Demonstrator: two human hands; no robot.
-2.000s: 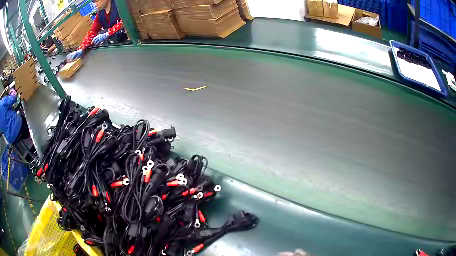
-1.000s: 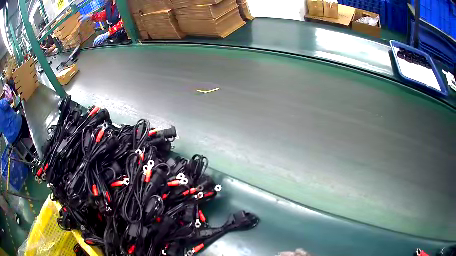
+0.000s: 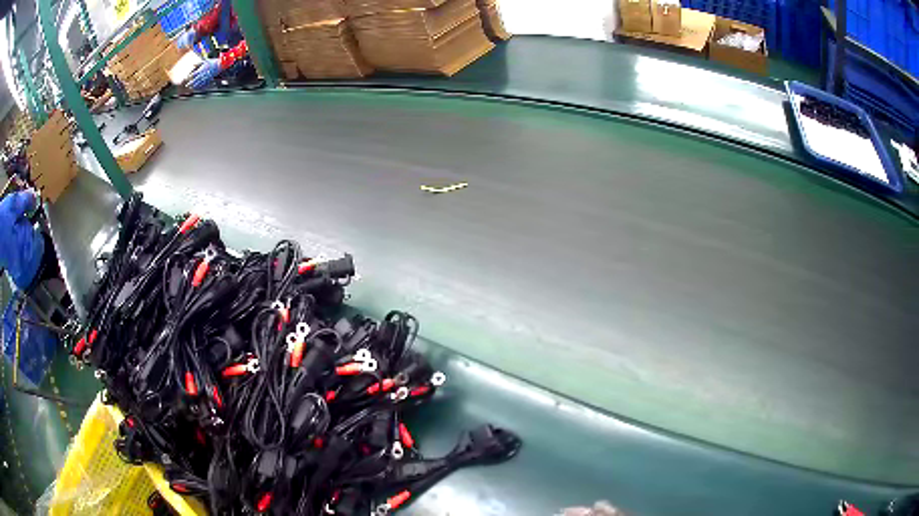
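Observation:
A large heap of ring terminal leads (image 3: 262,383) lies at the left, black cables with short red sleeves and small silver rings. One lead's black end sticks out to the right on the smooth green ledge (image 3: 574,448). A yellow basket (image 3: 96,469) is under the heap's lower left. A red and black piece (image 3: 849,509) shows at the bottom right edge, mostly cut off. Neither of my hands can be made out. A small pale, blurred shape (image 3: 589,510) is cut off by the bottom edge, and I cannot tell what it is.
The green belt (image 3: 625,262) carries a thin yellowish strip (image 3: 444,188). Stacked flattened cartons (image 3: 403,35), a blue tray (image 3: 846,136) and blue bins stand beyond. A person with blue gloves (image 3: 205,73) is at the far left, near an open carton (image 3: 138,150).
The yellowish strip has moved to the right along the belt. The far person's hands have left the carton and now hold something pale. The lead heap has not visibly moved.

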